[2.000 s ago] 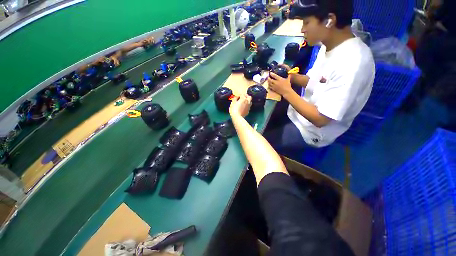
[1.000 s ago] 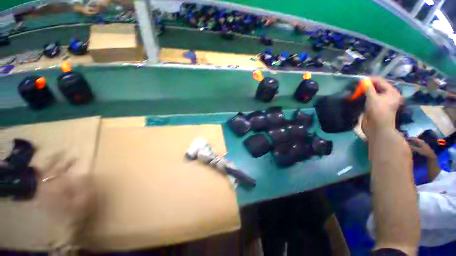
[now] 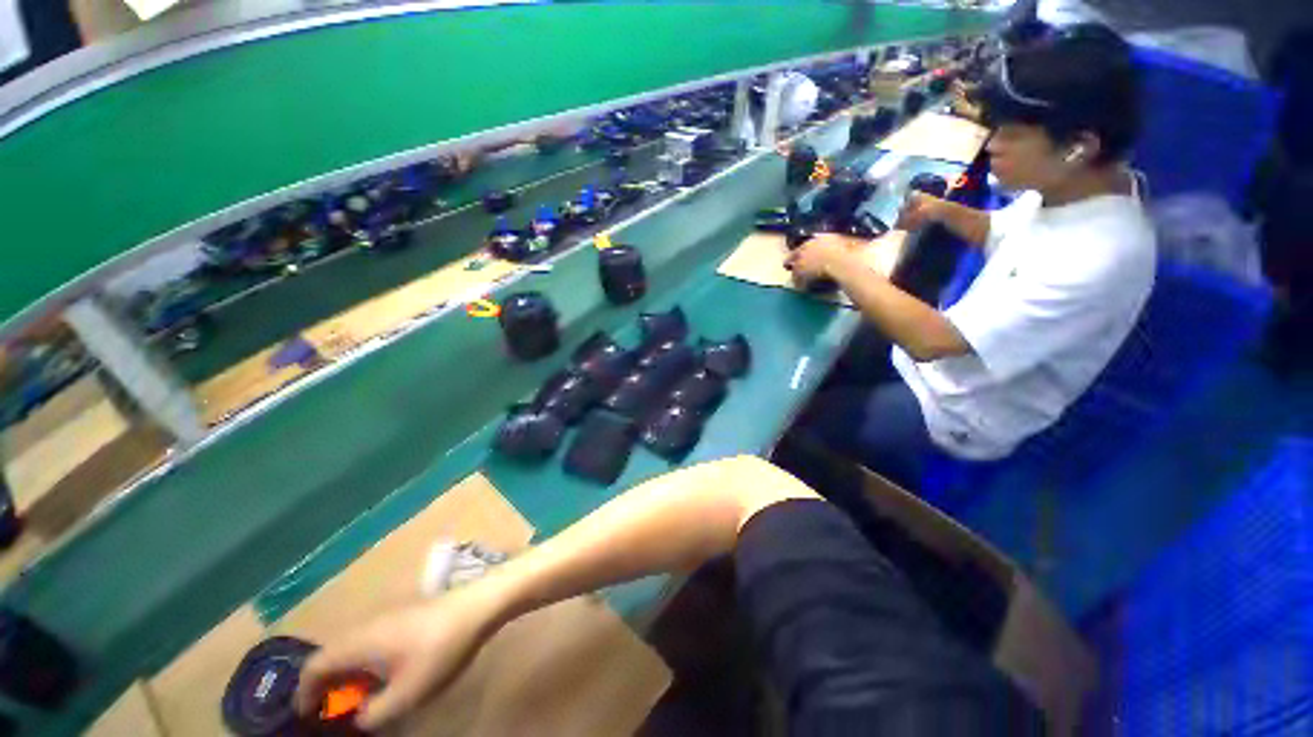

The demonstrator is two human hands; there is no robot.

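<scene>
A black portable speaker [image 3: 267, 688] sits on the cardboard mat [image 3: 555, 677] at the bottom left, its round end with a pale logo facing up. My right hand [image 3: 396, 659] is at its right edge, fingers closed around the orange wrist strap [image 3: 346, 701]. My left hand is not in view. The mallet's whitish cloth wrapping [image 3: 458, 563] shows just behind my right forearm, which hides the rest. Loose black grille covers [image 3: 602, 444] lie in rows on the green bench surface beyond my forearm.
Two speakers with orange-yellow straps [image 3: 529, 326] [image 3: 621, 272] stand on the green conveyor [image 3: 389, 454]. A dark object [image 3: 32, 659] is at the far left edge. A seated person in a white shirt [image 3: 1044, 303] works at the right. An open carton [image 3: 1044, 634] stands below the bench edge.
My right hand has carried a speaker by its strap from the right end of the bench to the cardboard mat. My left hand, blurred over the mat earlier, has left the picture.
</scene>
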